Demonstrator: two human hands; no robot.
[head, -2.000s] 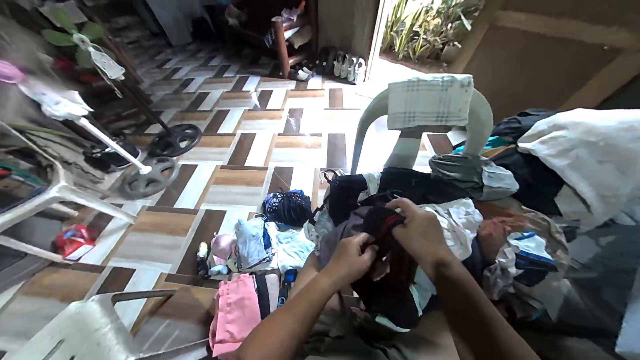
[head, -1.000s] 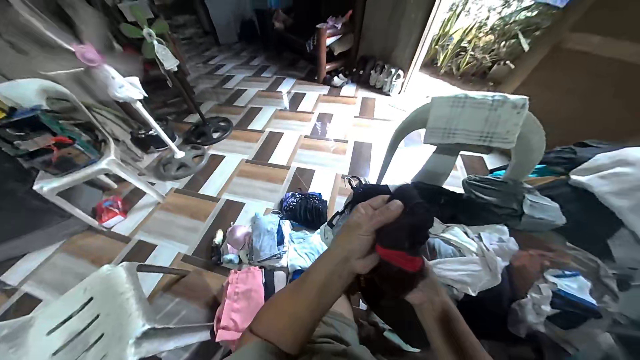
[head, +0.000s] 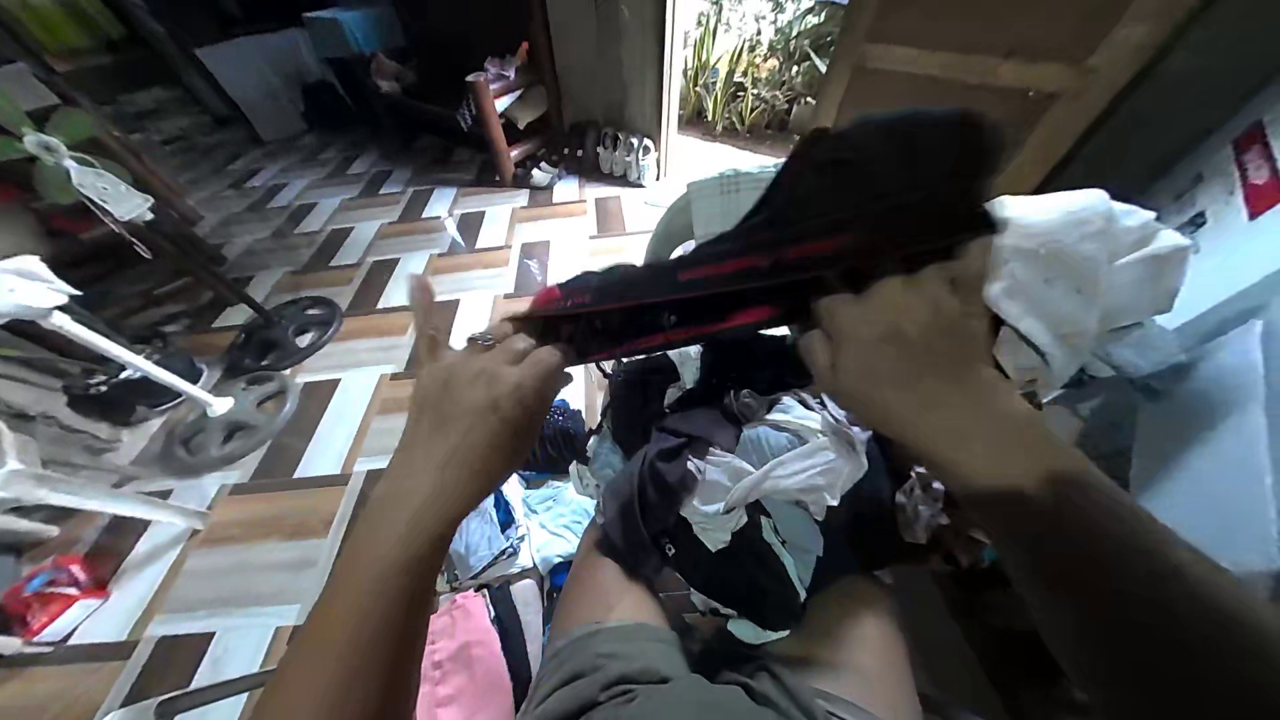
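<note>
A black garment with red trim is stretched between my two hands, raised in front of me and blurred. My left hand grips its narrower left end; a ring shows on one finger. My right hand holds the bunched right part. Beneath the garment, a heap of loose clothes lies at my lap, with a white garment, a dark grey one and black ones. Folded clothes lie left of my legs: a pink one, light blue ones and a dark dotted one.
A plastic chair back with a checked cloth stands ahead, partly hidden. White cloth is piled at the right. At the left are a stand's round base, another round base and a red plastic packet. Shoes stand near the doorway.
The black and red garment was bunched between my hands low over the heap; now it is raised and pulled out lengthwise, my hands farther apart. The view has shifted.
</note>
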